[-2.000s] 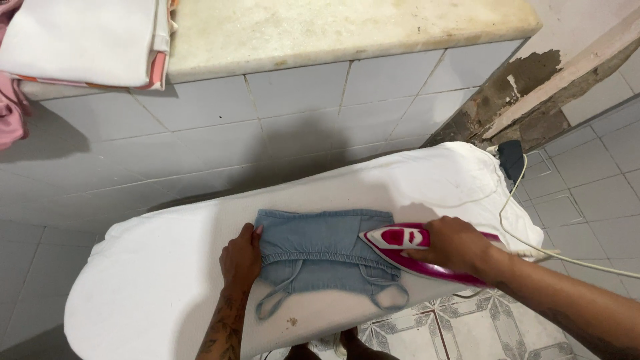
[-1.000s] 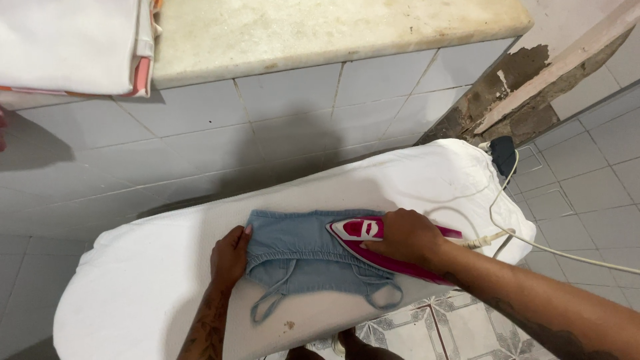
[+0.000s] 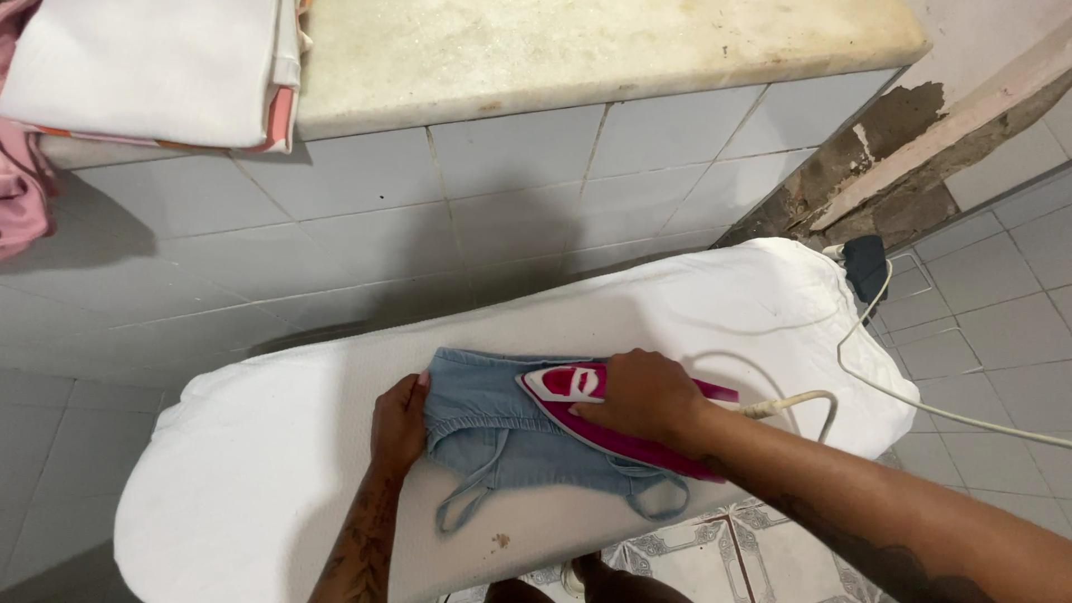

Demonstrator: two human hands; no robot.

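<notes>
A light blue denim garment [image 3: 477,394] with thin straps lies flat on a white-covered ironing board [image 3: 234,452]. My right hand [image 3: 649,394] is closed around the handle of a magenta and white clothes iron [image 3: 557,385], whose soleplate rests on the right part of the garment, tip pointing left. At the garment's left edge, my left hand [image 3: 402,423] pinches the fabric between thumb and fingers. The iron's pale cord [image 3: 787,402] leaves its heel beside my right wrist.
Behind the board is a tiled wall topped by a marble counter [image 3: 586,50], with folded white cloth [image 3: 151,75] and pink cloth [image 3: 21,193] at its left. The cord runs off right, past a dark object [image 3: 867,264] at the board's end. A small stain marks the cover.
Two seconds ago the iron sat at the garment's right edge; it has moved left onto the denim, held by my right hand. My left hand stays at the garment's left edge.
</notes>
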